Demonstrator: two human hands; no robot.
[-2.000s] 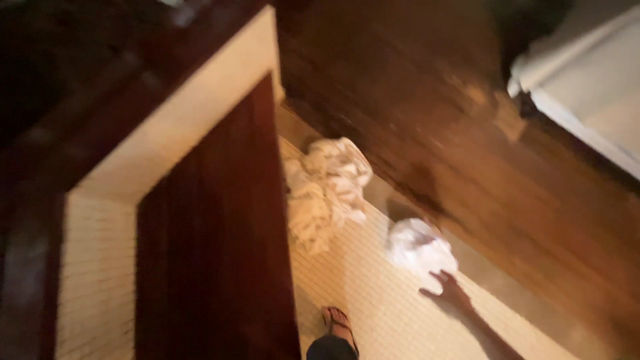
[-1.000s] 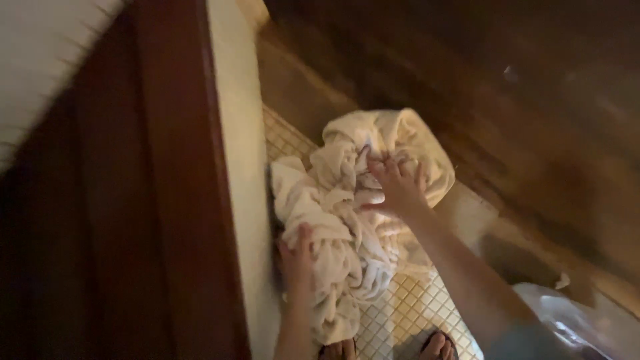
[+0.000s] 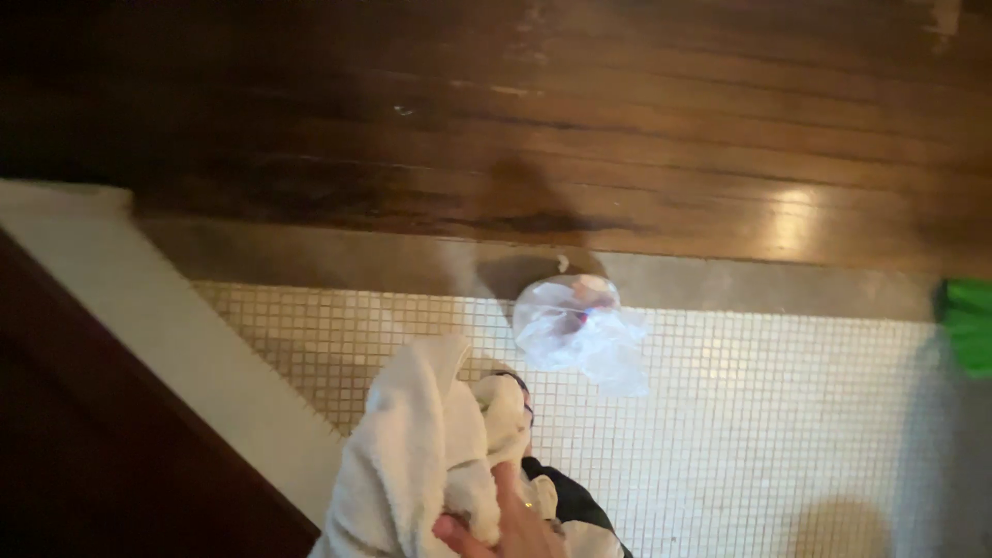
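Note:
A bundle of white towels (image 3: 411, 449) hangs in folds at the bottom centre, above the tiled floor. My right hand (image 3: 511, 523) grips the towels from the lower right, its fingers pressed into the cloth. My left hand is out of sight, below the edge or behind the bundle. Just beyond the towels, a clear plastic bag (image 3: 573, 329) with something small and coloured inside lies on the tiles, touching the stone strip. Part of my sandalled foot (image 3: 527, 411) shows beside the cloth.
Small square white tiles (image 3: 744, 418) cover the near floor. A stone threshold (image 3: 744, 291) separates them from dark wooden boards (image 3: 697, 139). A dark wooden door or panel (image 3: 116, 434) and a pale wall edge (image 3: 209, 333) stand at left. A green object (image 3: 969, 325) is at the right edge.
The towels that lay on the tiles under both hands one second ago are now lifted in a bundle. My left hand has gone out of view. The view has turned.

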